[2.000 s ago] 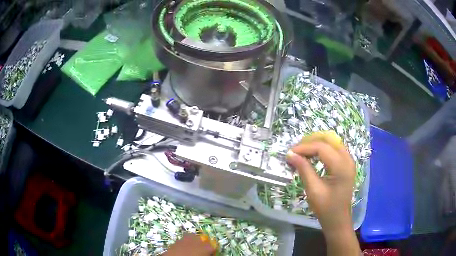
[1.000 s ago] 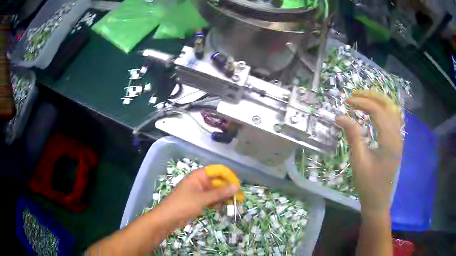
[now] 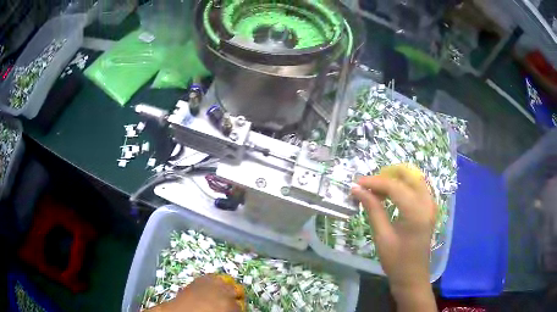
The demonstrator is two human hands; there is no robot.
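Note:
The front parts bin holds many white-and-green workpieces. My left hand, with yellow-orange finger cots, is low in this bin. Its fingertips are hidden among the pieces, so its hold cannot be told. The insertion head is at the right end of the silver machine arm. My right hand, with a yellow cot, is at the outer end of the head. Its thumb and forefinger are pinched together on a small whitish workpiece, mostly covered by the fingertips.
The bowl feeder stands behind the arm, with a feed track down to the head. The right-hand parts bin is heaped beside it. A blue lid lies far right. Green bags and loose white parts lie left.
My left hand, which held up a white piece a second ago, is down among the parts. My right hand has closed from open fingers at the head's end. The camera view has shifted.

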